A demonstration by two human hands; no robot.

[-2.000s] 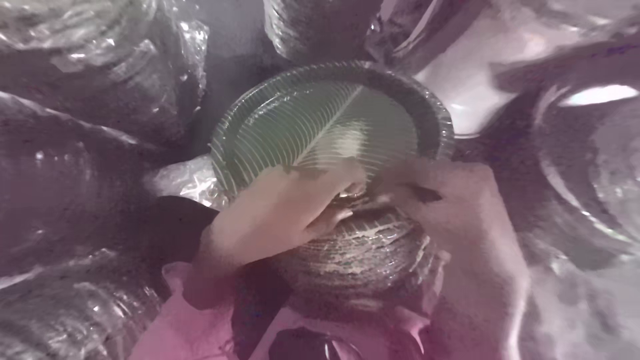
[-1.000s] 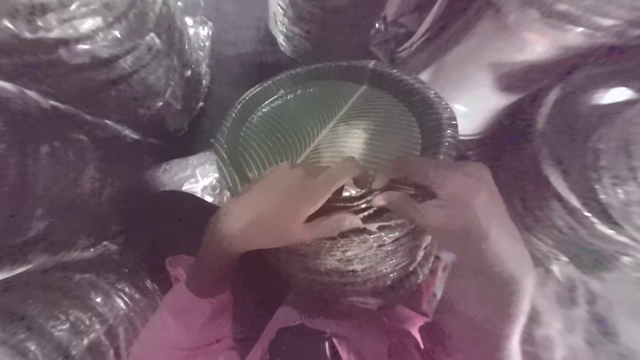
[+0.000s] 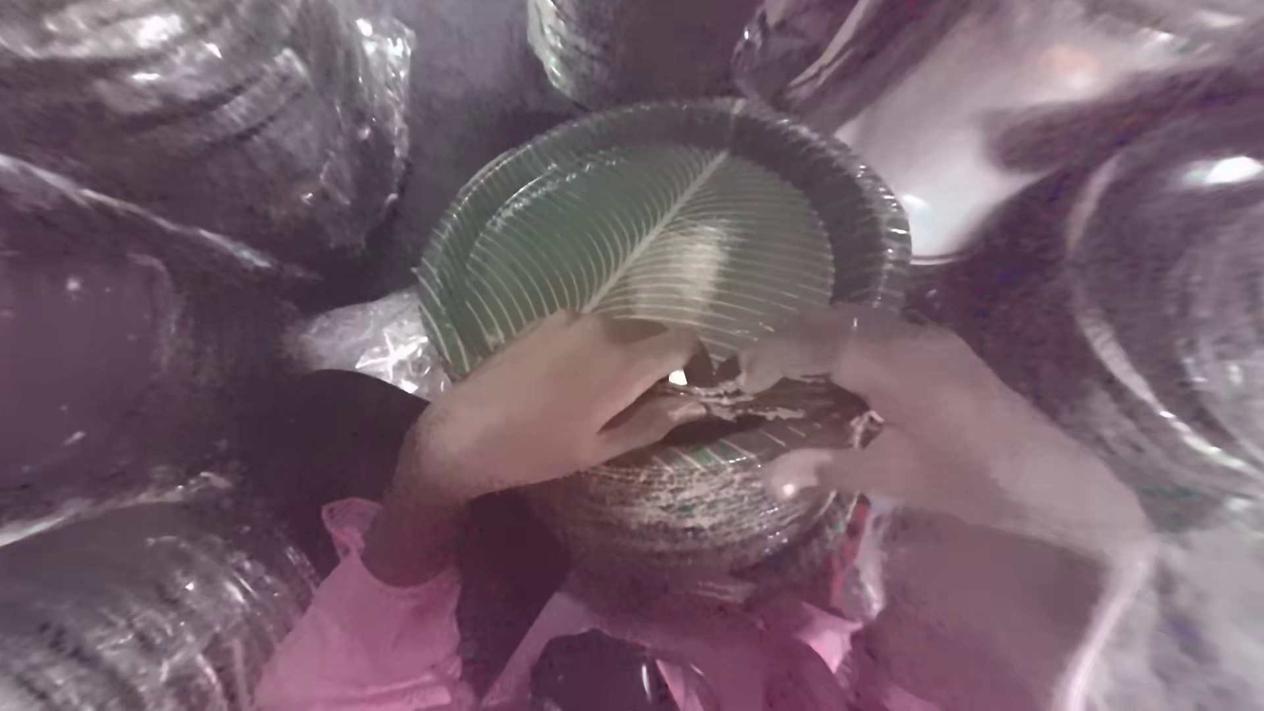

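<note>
A stack of round plates (image 3: 691, 513) with crimped rims is in the middle of the view. Its top plate (image 3: 632, 227) is green, with a pale leaf-vein pattern and a raised edge. My left hand (image 3: 543, 405) pinches the near rim between thumb and fingers. Beside it, to the right, my right hand (image 3: 889, 415) also grips the near rim, its thumb lower on the side of the stack. Between the fingertips the rims look slightly parted. How many plates are held cannot be told.
Stacks wrapped in clear plastic (image 3: 197, 128) crowd the left side. Another wrapped stack (image 3: 1175, 296) lies at the right, and one more (image 3: 612, 49) behind the plates. Crumpled clear plastic (image 3: 380, 341) lies left of the stack.
My right thumb has moved down and away from the fingers, and the gap at the near rim looks wider. My left hand has stayed at the rim.
</note>
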